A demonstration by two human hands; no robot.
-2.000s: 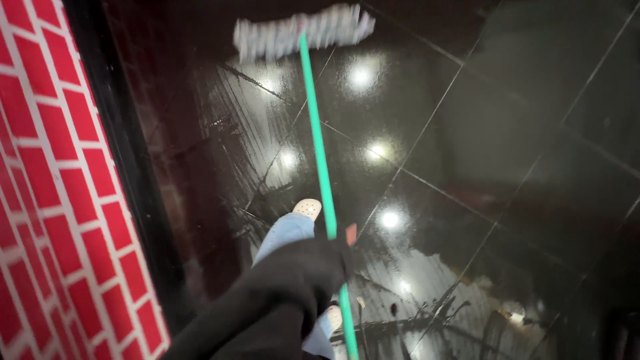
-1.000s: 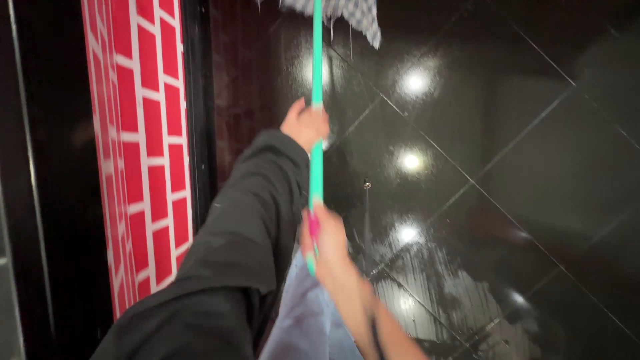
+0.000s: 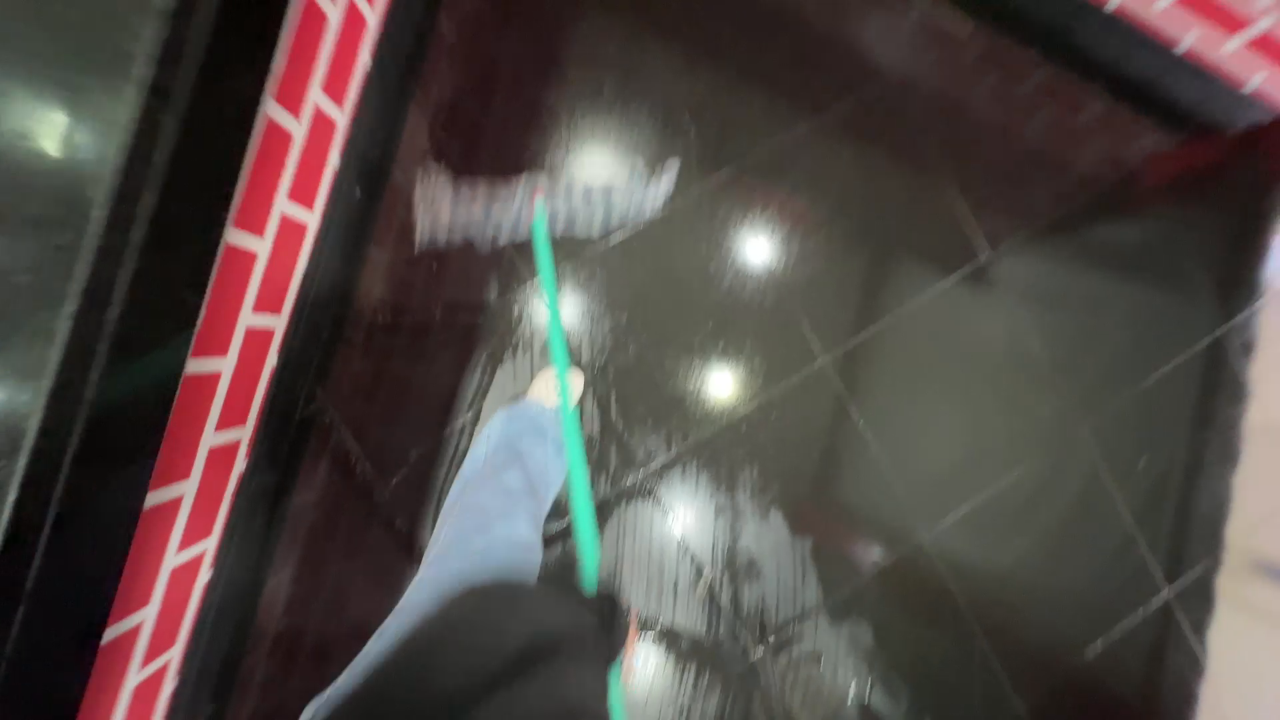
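A green mop handle slants down the middle of the head view, joined to a wide striped grey-and-white mop head lying on wet dark floor tiles. Near the bottom edge a black sleeve crosses the handle. Only a blurred sliver of my left hand shows beside the sleeve cuff, closed round the handle; the sleeve hides the rest. My right hand is out of view. Under the handle are my light blue trouser leg and a pale shoe.
A red wall panel with white brick lines and black edging runs along the left. Another red brick-patterned panel stands at the top right. The glossy black tiled floor has wet streaks, a whitish puddle and reflected lights.
One second ago both hands showed on the handle; now the right hand is out of view and the sleeve mostly covers the left. The mop head is fully in view again. The view has shifted.
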